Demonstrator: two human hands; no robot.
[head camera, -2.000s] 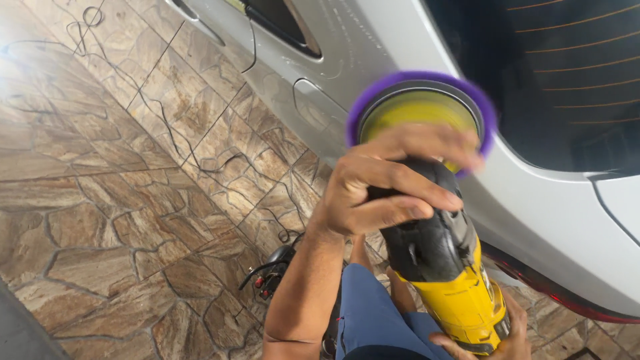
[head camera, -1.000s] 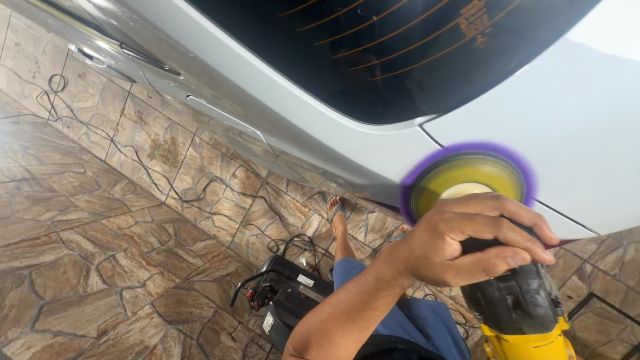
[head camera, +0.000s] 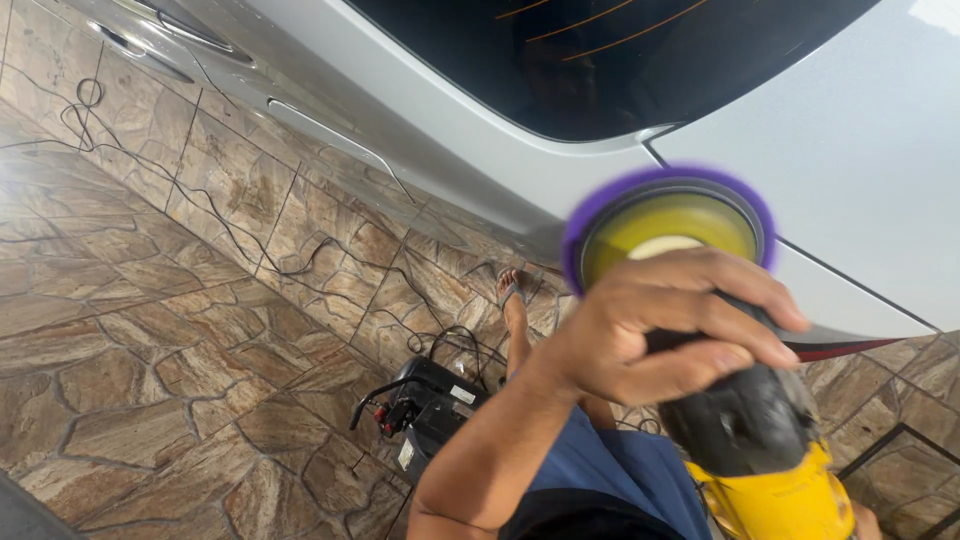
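My left hand (head camera: 675, 330) is wrapped over the black head of a yellow and black rotary polisher (head camera: 780, 487). The polisher's purple-rimmed pad (head camera: 671, 176) looks blurred, as if spinning, and lies against or just over the silver car body (head camera: 847, 172), by the seam below the rear window's corner. Of my right hand (head camera: 865, 521) only a small part shows at the bottom edge, beside the yellow housing; its fingers are hidden there.
The car's dark rear window (head camera: 615, 75) is above the pad. A black machine (head camera: 431, 412) with a handle stands on the stone-patterned floor (head camera: 187, 375). A thin black cable (head camera: 247, 247) runs in loops along the car's side. A black metal frame (head camera: 874, 457) lies at lower right.
The polisher has moved along the car body from beside the rear window's side edge to the seam near its lower corner. My left hand has stayed on its head. The view has shifted.
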